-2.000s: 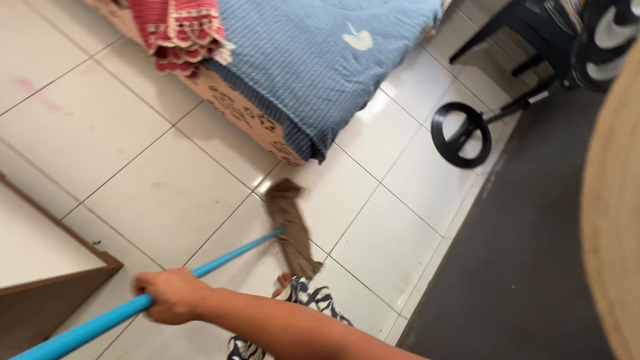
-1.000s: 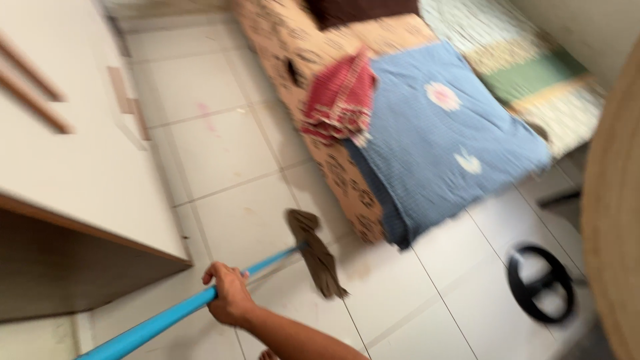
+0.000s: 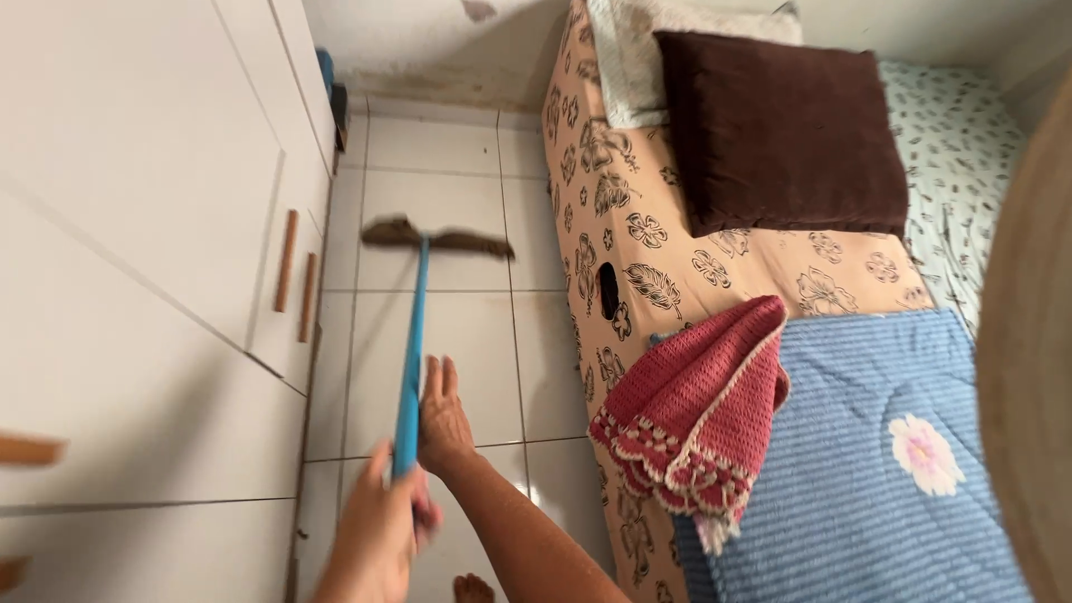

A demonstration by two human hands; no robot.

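A blue pole (image 3: 413, 352) runs down the middle of the head view from a brown cloth (image 3: 452, 240) spread crosswise on the tiled floor. Low in the view, my left hand (image 3: 385, 502) is wrapped around the pole, a little blurred. My right hand (image 3: 444, 423) lies against the pole's right side just above it, palm toward the pole and fingers extended. How the cloth is fixed to the pole's far end cannot be made out.
White cabinets with wooden handles (image 3: 286, 261) line the left. On the right, a bed with a patterned peach sheet (image 3: 586, 243) holds a dark brown pillow (image 3: 787, 134), a red crocheted cloth (image 3: 695, 402) and a blue quilt (image 3: 863, 435). A stained wall (image 3: 435, 50) closes the far end.
The view has swung toward the floor between cabinets and bed. The cloth has moved from beside the bed's corner to farther up this strip. Both hands now show at the pole; earlier only one did.
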